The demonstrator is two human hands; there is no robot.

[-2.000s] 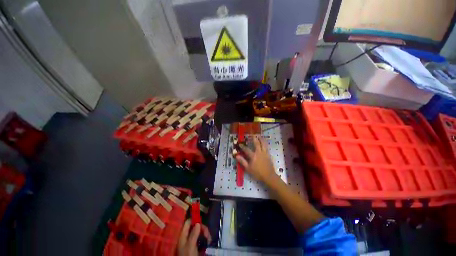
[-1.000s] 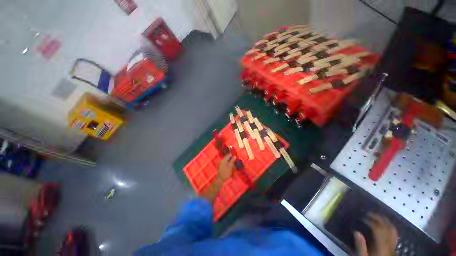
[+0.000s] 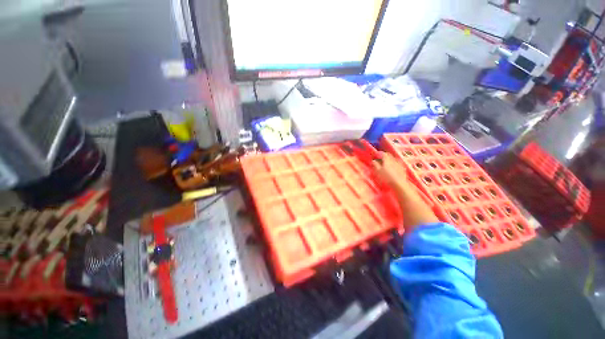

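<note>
A red-strap watch (image 3: 166, 285) lies lengthwise on the perforated silver-grey plate (image 3: 212, 258), its dark round head in the small jig. My right hand (image 3: 391, 171) is at the upper right corner of the large red-orange compartment tray (image 3: 302, 192), with its fingers over a red strap and a dark piece there. The fingers are blurred, so I cannot tell if they grip it. Most compartments of this tray look empty. My left hand is out of the picture.
A small-pocket tray (image 3: 458, 192) with dark round items stands right of the large tray. Blurred cream-strap watches (image 3: 40, 232) on red trays are far left. Behind are a lit monitor (image 3: 298, 36), a white bin (image 3: 328, 119) and brown-orange parts (image 3: 205, 165).
The view has swung right. My right hand has gone from the keyboard area to the large tray. My left hand, earlier on the lower left tray, has left the picture. The plate's watch stays there.
</note>
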